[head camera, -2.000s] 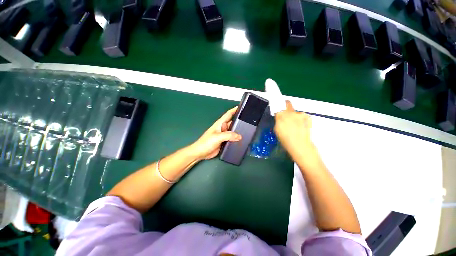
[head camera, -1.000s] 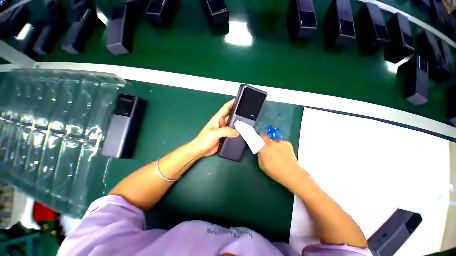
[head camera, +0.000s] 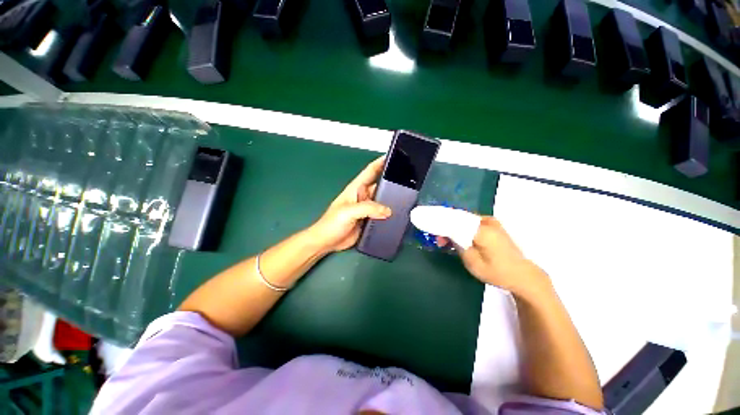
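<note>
My left hand holds a dark grey oblong unit, thumb across its face. The unit's glossy black panel is at the far end, over the pale rail. My right hand is just right of the unit and holds a white pointed wipe, perhaps wrapped on a finger. The wipe's tip is close to the unit's right side; I cannot tell if they touch. Small blue parts in a clear bag lie partly hidden under the wipe.
Another unit lies left, beside a clear ribbed tray. A white sheet covers the right side, with a unit at its lower edge. Beyond the pale rail, a green conveyor carries many units.
My right hand with the wipe moved from beyond the unit's panel end down onto its body, then right, off the unit. The left hand still holds the unit. Conveyor units shifted right.
</note>
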